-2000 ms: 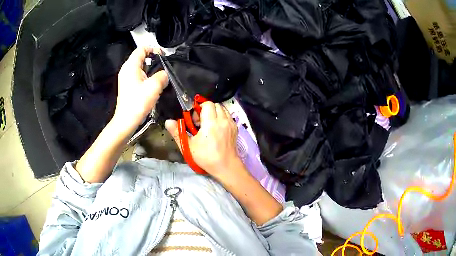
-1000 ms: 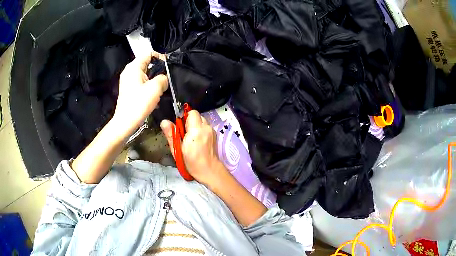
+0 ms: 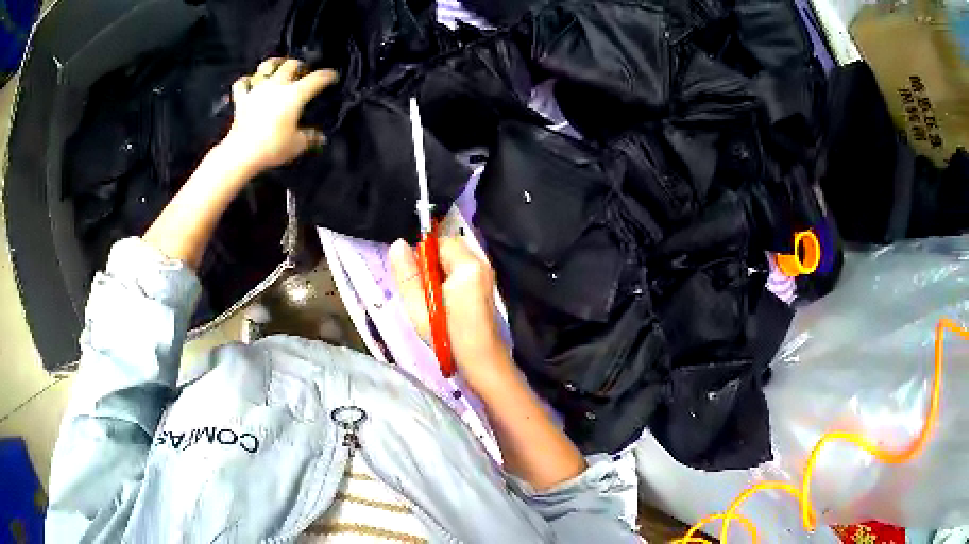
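My left hand (image 3: 271,115) is above the black fabric at the left, between the heap and the bin, with its fingers apart and no piece visible in it. Some of what lies under its fingers is hidden. My right hand (image 3: 464,303) holds the scissors (image 3: 436,303) by their red-orange handles. The blades look closed and point away from me, over the black heap. The heap of black sewn pieces (image 3: 553,191) has small light specks on it. One broad black piece (image 3: 361,175) lies between my hands, left of the blades.
An open grey-walled bin (image 3: 37,250) with black pieces is at the left. Lilac patterned cloth (image 3: 388,282) shows under the heap. An orange ring (image 3: 805,253), an orange coil (image 3: 818,441) and a clear plastic bag (image 3: 871,372) are at the right. A brown carton (image 3: 903,74) is at the top right.
My left hand has let go of the piece edge at the blade tips and moved up and left, its fingers spreading. The scissors have moved right. More lilac cloth shows between my hands.
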